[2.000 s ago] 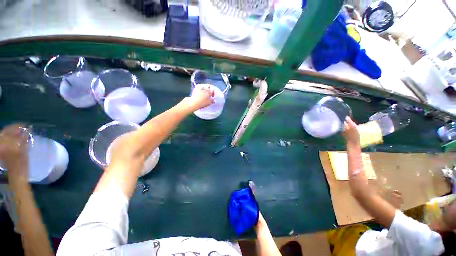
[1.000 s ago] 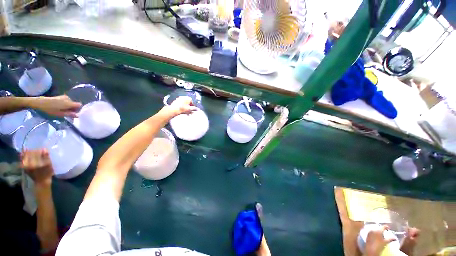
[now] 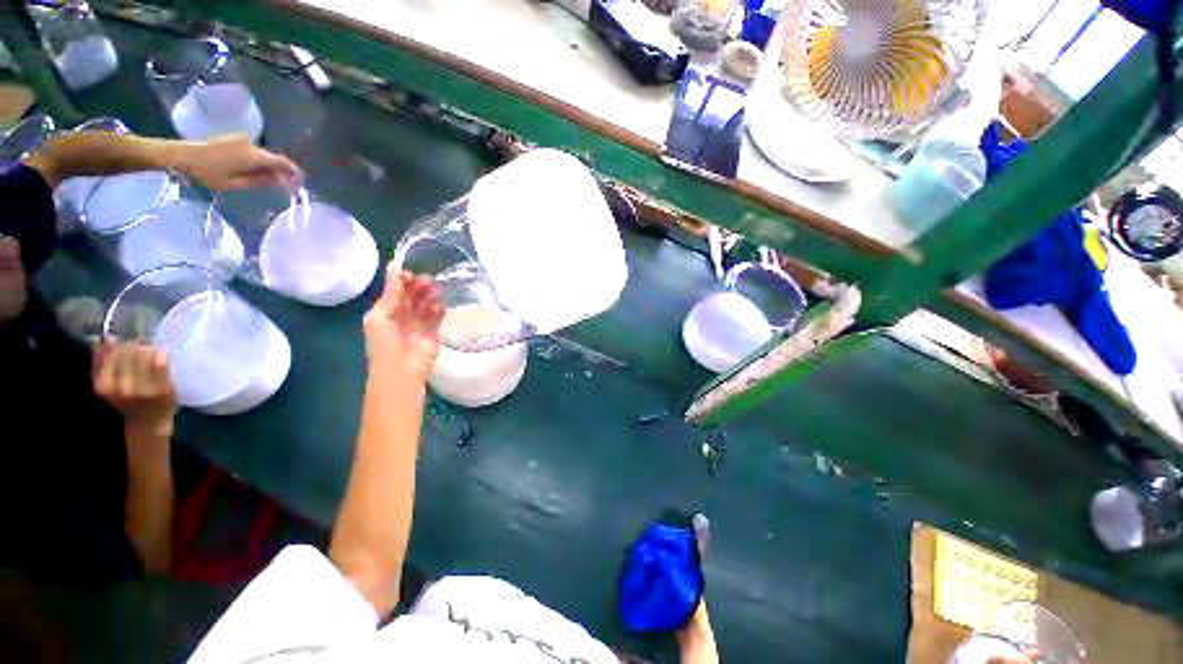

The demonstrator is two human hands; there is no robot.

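My left hand grips the rim of a clear tank that is lifted off the belt and tilted, its white base facing up and to the right. Behind and below it, a clear tub with a cream-white inside stands on the dark-green belt, partly hidden by the lifted tank. My right hand holds a crumpled bright blue cloth low over the belt; the cloth hides most of the fingers.
A co-worker at left grips one tank and reaches to another. One tank stands by the green upright. Small dark bits lie on the belt. At lower right are a yellow sheet, cardboard and another person's hand.
My left hand has lifted the tank off the belt and tilted it. The view has shifted, so the shelf and upright sit further right. My right hand still holds the blue cloth.
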